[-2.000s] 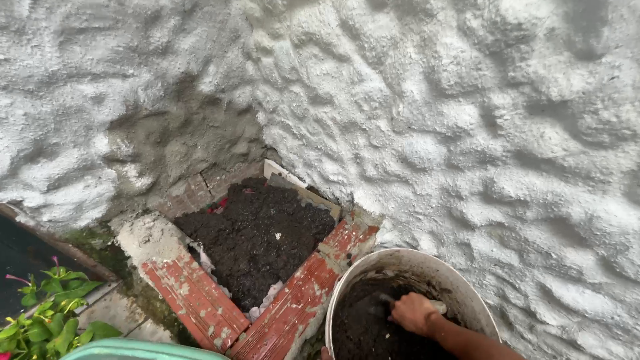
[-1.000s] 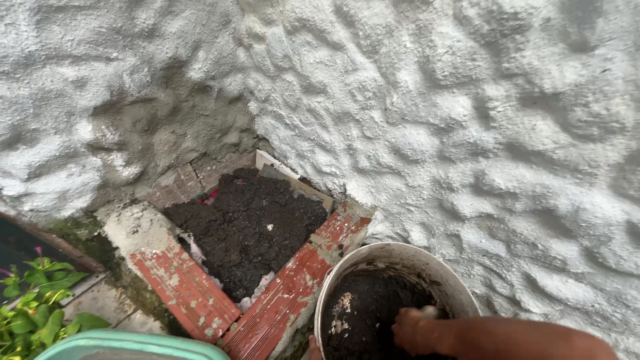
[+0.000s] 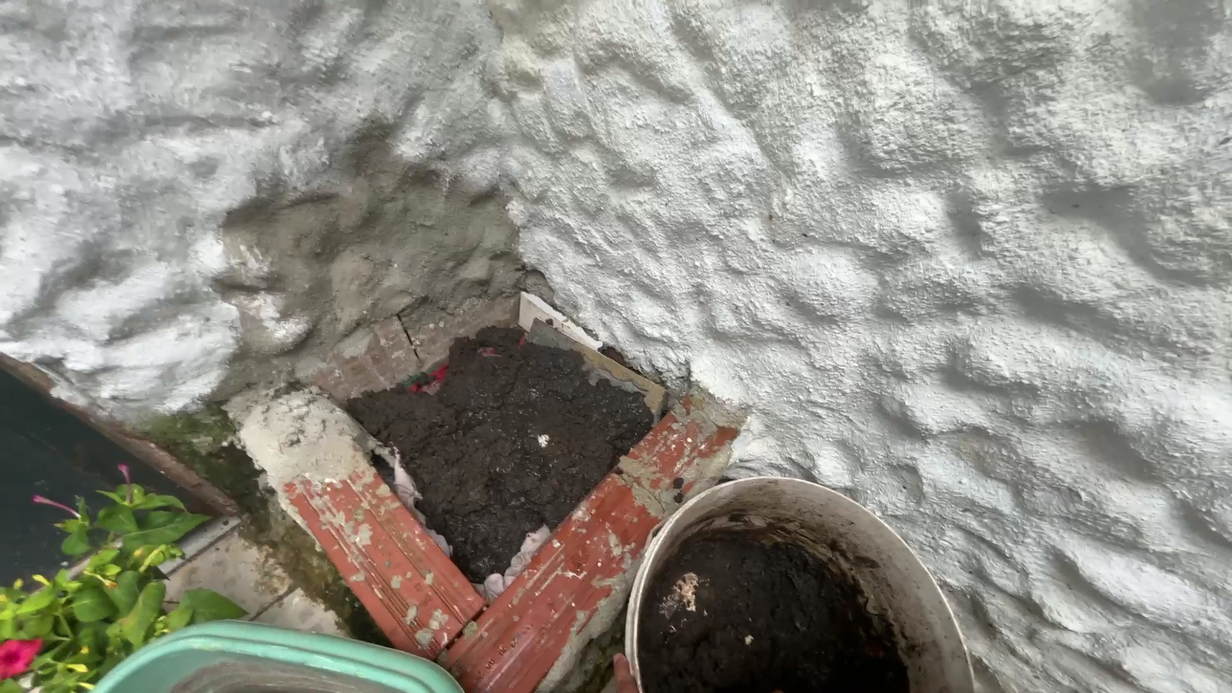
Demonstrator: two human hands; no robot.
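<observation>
A white plastic bucket (image 3: 799, 496) stands at the lower right, partly full of dark wet soil (image 3: 760, 606) with a pale crumbly patch on it. A fingertip of my left hand (image 3: 625, 674) touches the bucket's outer left side; the rest of that hand is hidden below the frame. My right hand is out of view. Left of the bucket, a bed framed by red hollow clay bricks (image 3: 553, 587) holds dark, lumpy soil (image 3: 510, 433) with a small white bit on top. Pinkish-white material shows along the bed's inner edges, and red bits at its back left.
Rough white-plastered walls (image 3: 866, 241) meet behind the bed, with a bare grey cement patch (image 3: 385, 241) at the left. A green plastic container (image 3: 289, 645) stands at the bottom left beside a leafy plant (image 3: 125, 587) with a pink flower. The bucket nearly touches the right wall.
My right hand, in the bucket's soil with a pale handle-like object in both earlier frames, has left the view. The bed's soil looks unchanged.
</observation>
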